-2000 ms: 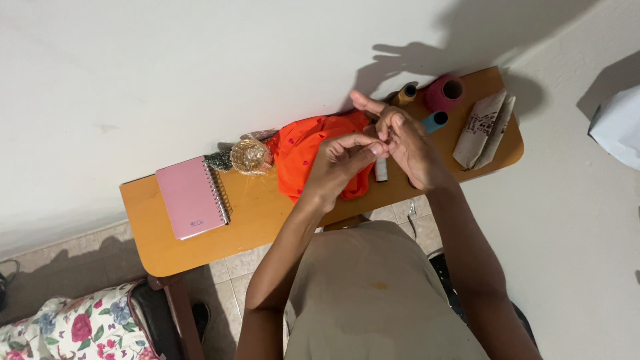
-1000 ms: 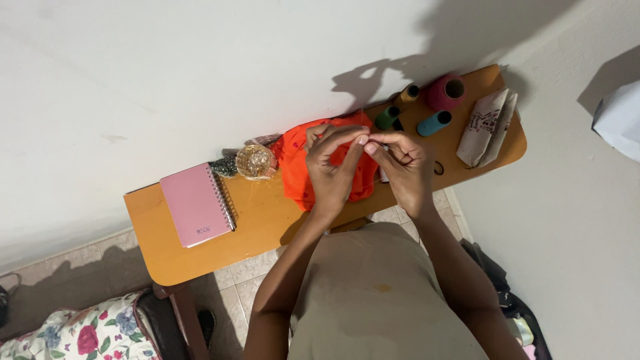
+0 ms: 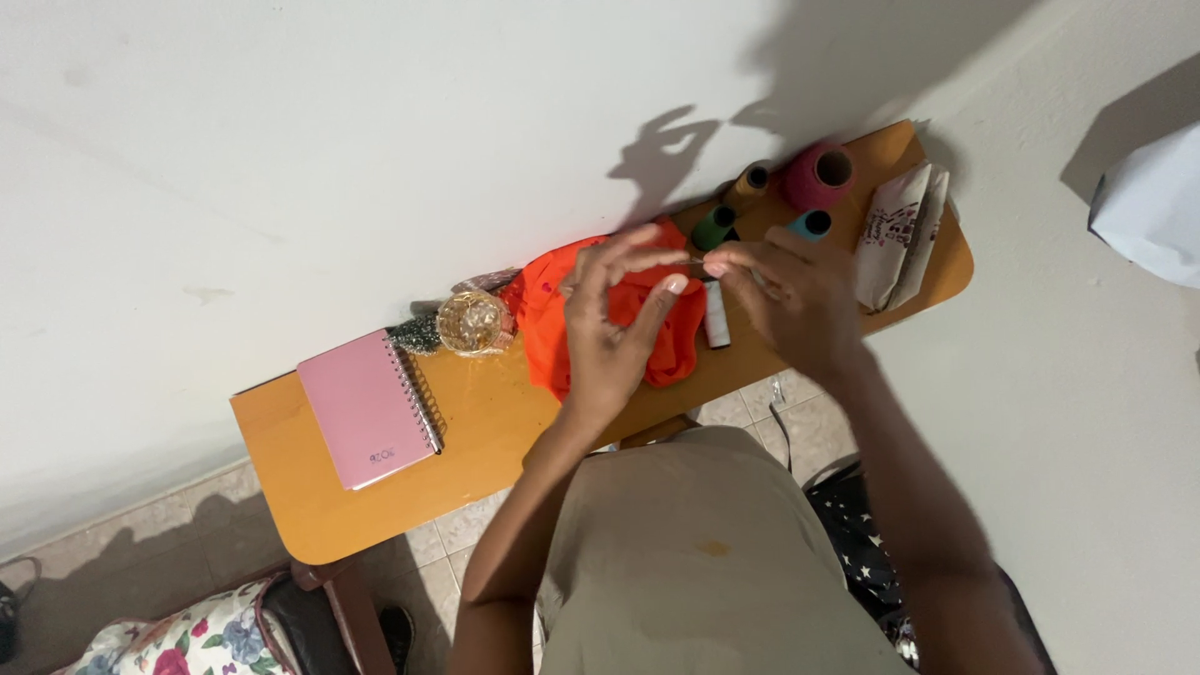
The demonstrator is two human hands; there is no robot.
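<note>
My left hand (image 3: 614, 319) is raised above an orange cloth (image 3: 544, 323), thumb and forefinger apart, its forefinger tip near a tiny thin item. With thumb and forefinger together, my right hand (image 3: 792, 300) pinches that item, perhaps a needle or thread; it is too small to tell. The cloth lies bunched on a narrow wooden table (image 3: 487, 450). Below the right fingers is a white spool (image 3: 716, 317). Behind the hands stand a green thread spool (image 3: 714, 228), a brown one (image 3: 747, 186), a blue one (image 3: 810, 224) and a large magenta cone (image 3: 818, 176).
A pink spiral notebook (image 3: 366, 412) lies on the table's left part, beside a clear glass (image 3: 474, 322). A printed fabric pouch (image 3: 900, 239) rests at the right end. The wall runs along the far edge. A floral bag (image 3: 202, 633) is at lower left, a black star-patterned bag (image 3: 848, 525) at lower right.
My hands were close together with fingertips touching; now the left thumb has parted from its forefinger and the hands are slightly apart.
</note>
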